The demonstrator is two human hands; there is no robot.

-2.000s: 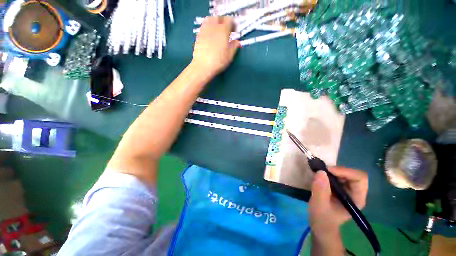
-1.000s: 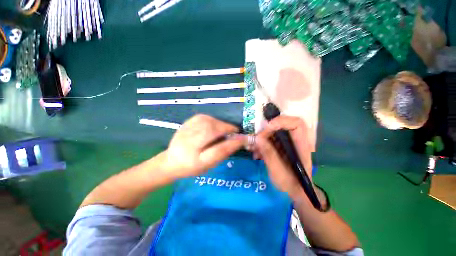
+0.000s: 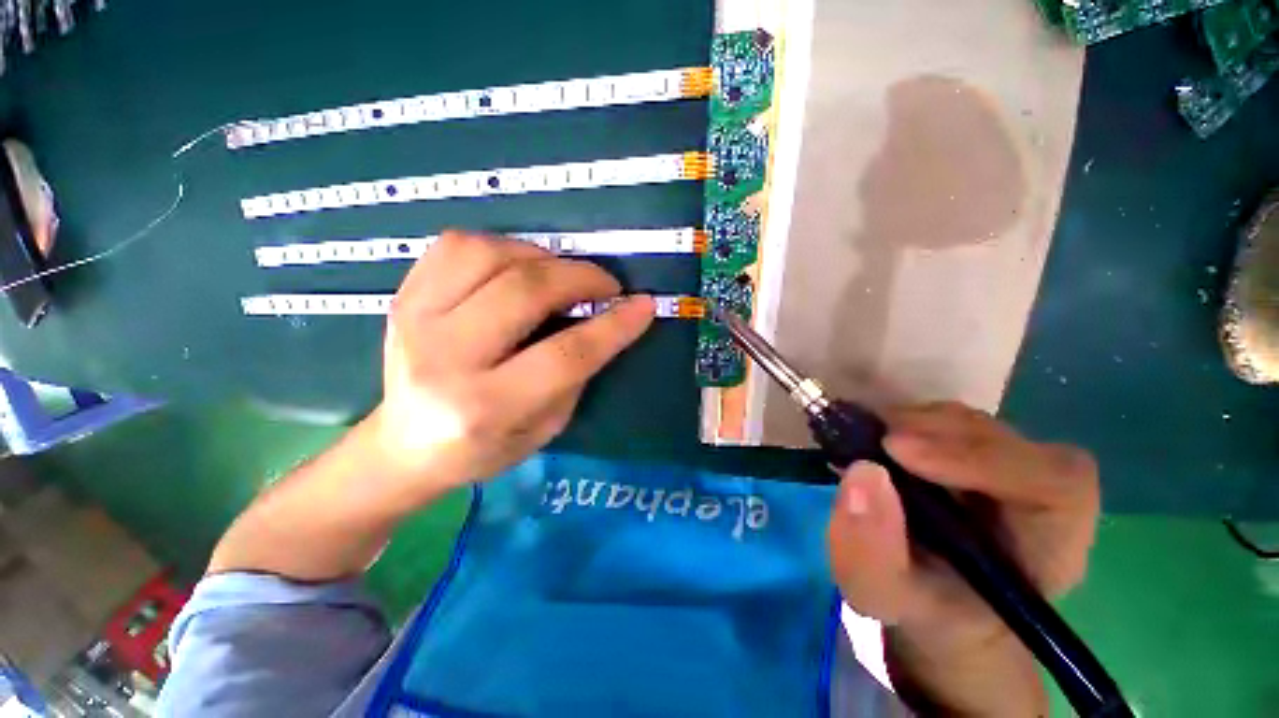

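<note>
My left hand (image 3: 484, 358) pinches a white LED strip (image 3: 316, 305), whose orange end lies at a green circuit board (image 3: 724, 302) in the row on the jig board's left edge. My right hand (image 3: 968, 526) holds the black soldering iron (image 3: 912, 491); its tip touches or nearly touches that orange end. More white LED strips (image 3: 589, 93) lie above, roughly parallel, their orange ends on the upper circuit boards (image 3: 741, 70). The beige jig board (image 3: 933, 183) has a brown stain. Part of the held strip is hidden under my left fingers.
Thin solder wire (image 3: 119, 253) curls at the left beside a dark object (image 3: 21, 232). Green circuit boards (image 3: 1234, 63) lie at the upper right. A round tan-rimmed dish (image 3: 1255, 295) is cut off at the right edge. A blue item (image 3: 70, 414) is at the lower left.
My left hand has moved from the jig's lower corner onto the fourth strip, which now reaches the circuit boards. The iron's tip has come down to its orange end. The view is closer.
</note>
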